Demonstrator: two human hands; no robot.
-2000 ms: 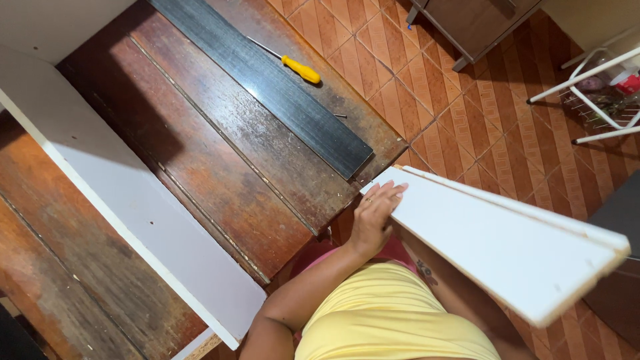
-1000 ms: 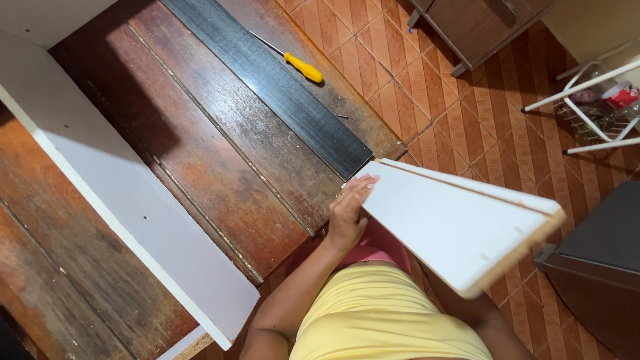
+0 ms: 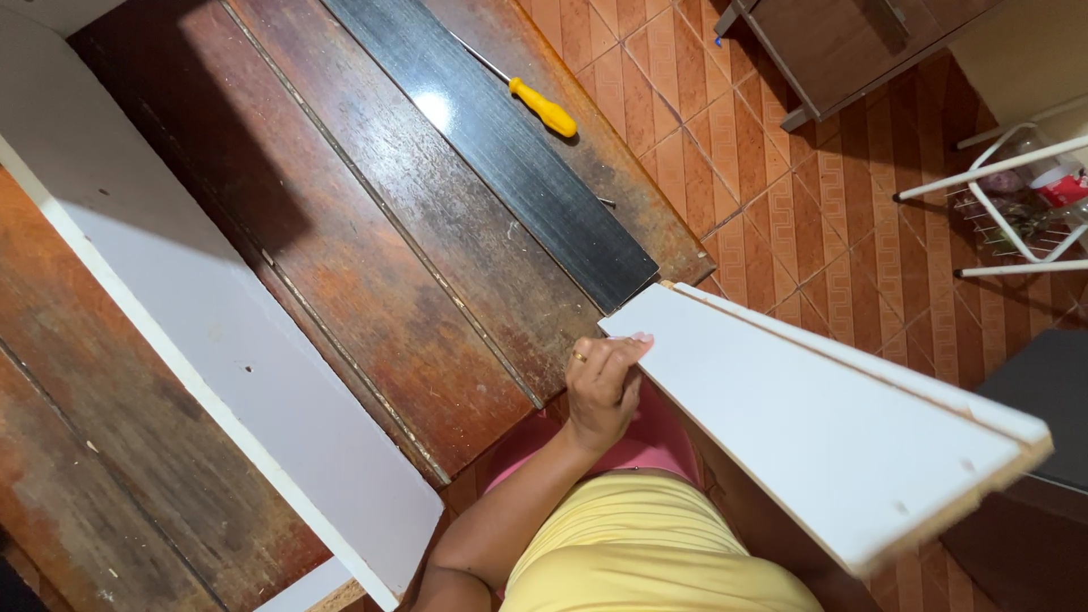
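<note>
My left hand [image 3: 605, 387] grips the near end of a white board [image 3: 807, 408] with a groove along one long side; its fingertips rest on the board's face. My right hand is hidden, with the forearm passing under the board. Against that end of the board lies a dark flat strip [image 3: 527, 170] on the wooden table. A yellow-handled screwdriver [image 3: 544, 106] lies beside the strip, its shaft pointing to the upper left. A small screw [image 3: 606, 202] is partly visible at the strip's edge. A white panel [image 3: 246, 365] of a larger piece stands at the left.
The plank table [image 3: 476, 374] ends at a corner near the white board. Beyond lie patterned floor tiles [image 3: 748, 170], a brown cabinet [image 3: 850, 51] and a white metal rack [image 3: 1011, 166] holding a bottle. A dark piece of furniture [image 3: 1041, 399] stands at the right.
The white board and my left hand have shifted a little toward the left since the oldest frame, and the board's far end has swung toward my body. The screwdriver and dark strip stay in place.
</note>
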